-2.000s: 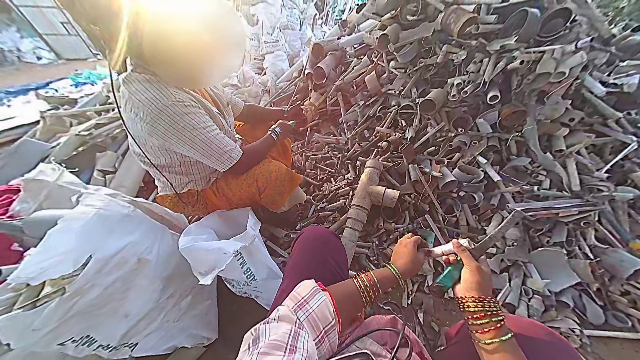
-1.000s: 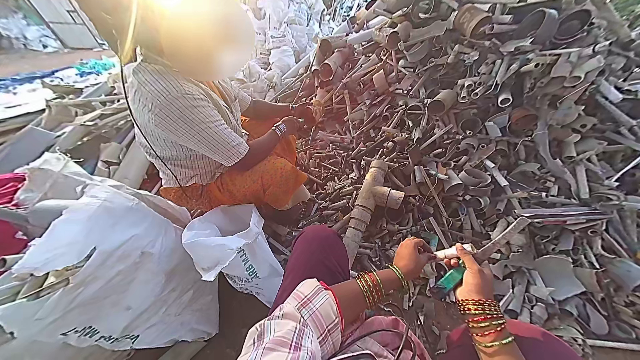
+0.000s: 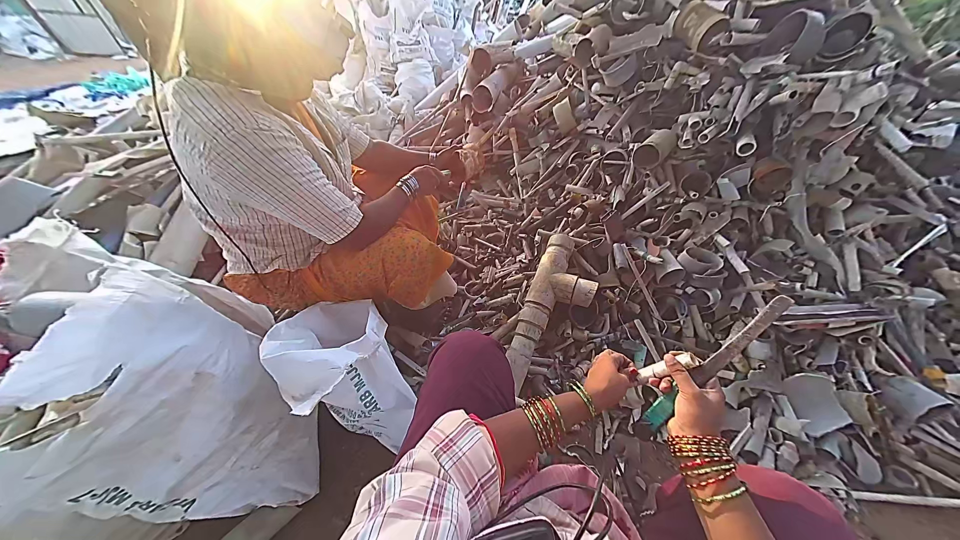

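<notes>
My left hand pinches the left end of a short off-white plastic pipe piece in the lower right of the head view. My right hand is closed around the pipe's other end and a long flat blade-like tool. A green part, perhaps the tool's handle, shows below the right palm. The tool points up and to the right over the heap. Left of my hands, a jointed pipe with a tee fitting lies on the heap of scrap pipes.
A co-worker in a striped shirt sits at the left, both hands at the heap. An open white sack stands beside my left knee. A large white sack lies farther left. More white sacks are piled behind.
My right hand and the blade-like tool have shifted a little, and the tool's angle is steeper than two seconds ago. The left hand stays on the pipe piece.
</notes>
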